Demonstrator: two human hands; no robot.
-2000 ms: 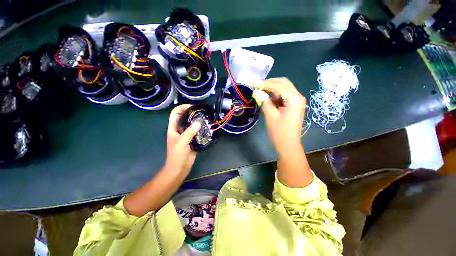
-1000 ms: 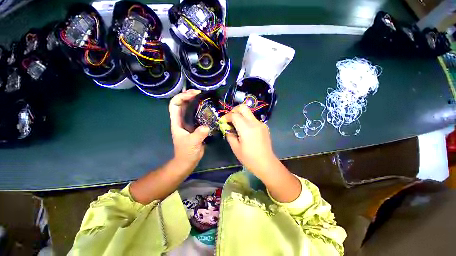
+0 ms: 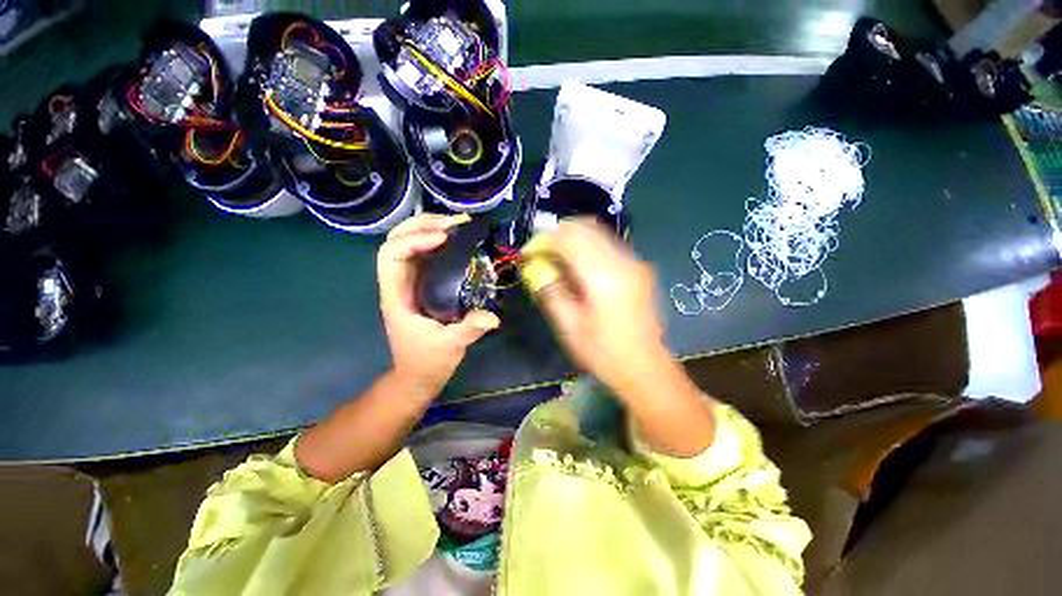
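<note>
A black camera head (image 3: 480,283) with a silvery board faces right. My left hand (image 3: 422,305) curves around its left side, thumb at its lower edge. My right hand (image 3: 602,305), blurred, has yellow-covered fingertips close to the head's red and yellow lead wires (image 3: 507,263); whether they pinch a wire is not clear. Behind the right hand is the camera base housing (image 3: 580,198), its black cavity partly hidden, with its white mounting bracket (image 3: 602,137) pointing away from me.
Several joined camera assemblies (image 3: 338,181) stand at the back left, with black head units (image 3: 72,175) further left. A tangle of thin white loops (image 3: 804,192) lies right, more head units (image 3: 920,76) far right. Brown cartons (image 3: 868,367) sit below the bench edge.
My right hand has moved from the housing's right side to the wires by the head. The head has turned to face more to the right. The housing now points its bracket further right.
</note>
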